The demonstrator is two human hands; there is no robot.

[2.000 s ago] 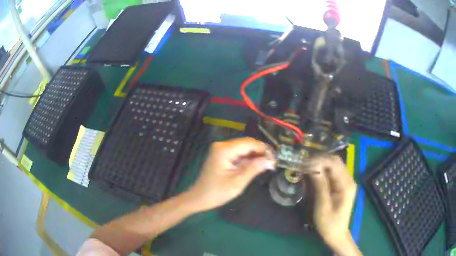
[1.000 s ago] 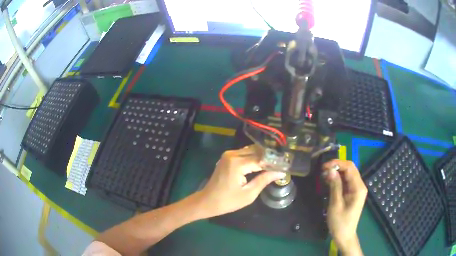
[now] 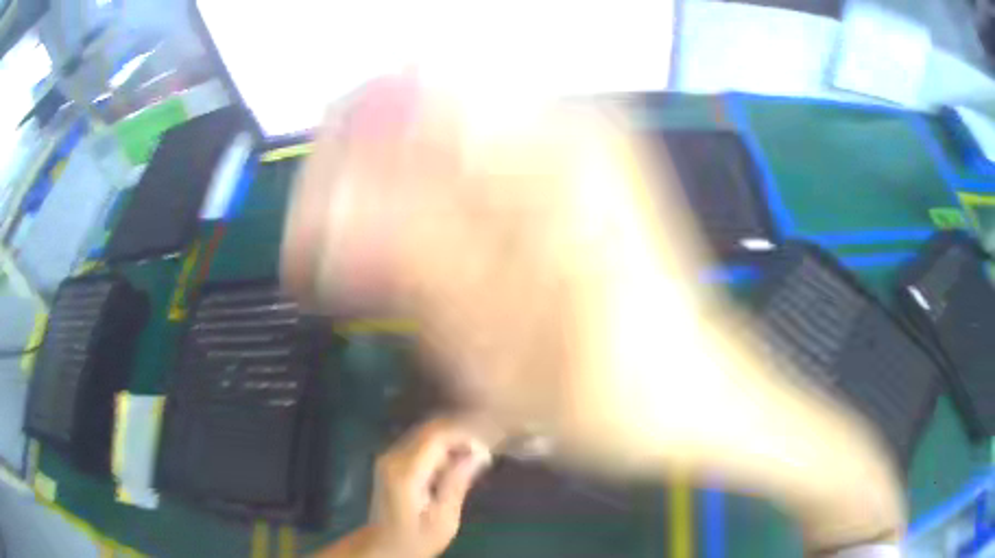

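Observation:
My right hand (image 3: 524, 251) is raised close to the camera, large and strongly blurred. Its fingers are curled around the press handle, of which a reddish blur (image 3: 384, 104) shows at the upper left of the hand. The hand and forearm hide most of the press. My left hand (image 3: 426, 485) is low at the centre, fingers bent, with its fingertips at the press nest area; whether they hold a small part cannot be told. A small pale blurred spot, perhaps part of the nest (image 3: 529, 445), shows right of the fingertips.
The left tray (image 3: 235, 436) has rows of shiny dots, with a paper label sheet (image 3: 139, 449) beside it. Stacked trays (image 3: 82, 371) stand at far left. The right tray (image 3: 851, 338) lies angled past the tape. Other trays lie behind (image 3: 720, 196) and far right (image 3: 960, 327). A bright screen stands behind.
My right hand has risen from beside the press up to the handle, and now covers the press. My left hand shows lower and further left in the view. The camera view has shifted.

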